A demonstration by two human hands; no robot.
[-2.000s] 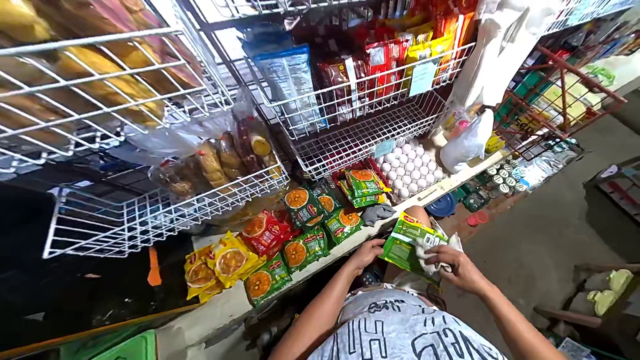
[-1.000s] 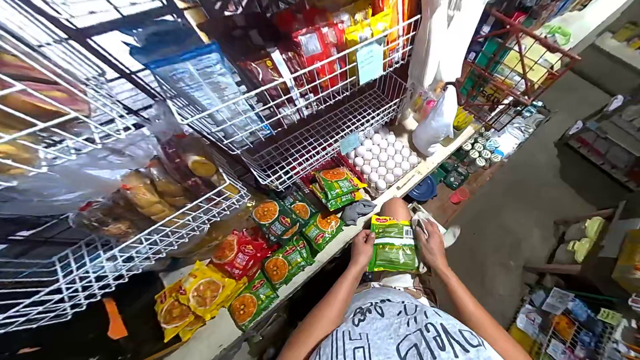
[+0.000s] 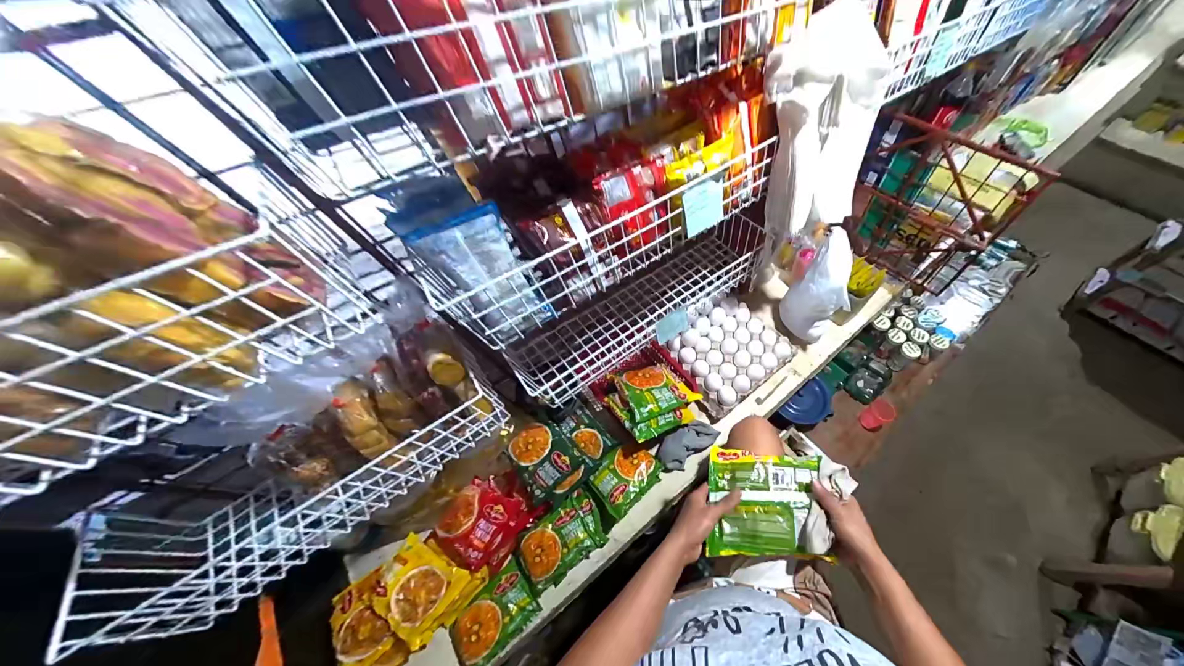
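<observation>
A green plastic food packet [image 3: 760, 504] lies across my lap, its printed back turned up. My left hand [image 3: 700, 520] grips its left edge. At its right edge, my right hand [image 3: 844, 520] holds the packet together with a whitish cloth [image 3: 818, 532]. Green packets [image 3: 560, 538], red packets [image 3: 483, 523] and yellow packets [image 3: 421, 592] lie in rows on the ledge to the left. More green packets [image 3: 650, 393] are stacked beside a tray of white eggs [image 3: 731, 351]. A grey cloth [image 3: 686, 444] rests on the ledge near my left hand.
White wire baskets [image 3: 647, 305] with packaged goods hang above the ledge [image 3: 786, 388]. A tied white plastic bag [image 3: 816, 291] stands past the eggs. Jars [image 3: 906, 333], a blue lid [image 3: 807, 403] and a red cup [image 3: 877, 414] are at the right, beyond my knee.
The packet was tilted in my hands two seconds ago; now it lies flatter, with its back up. The white cloth in my right hand has come against the packet's right edge. The view has shifted.
</observation>
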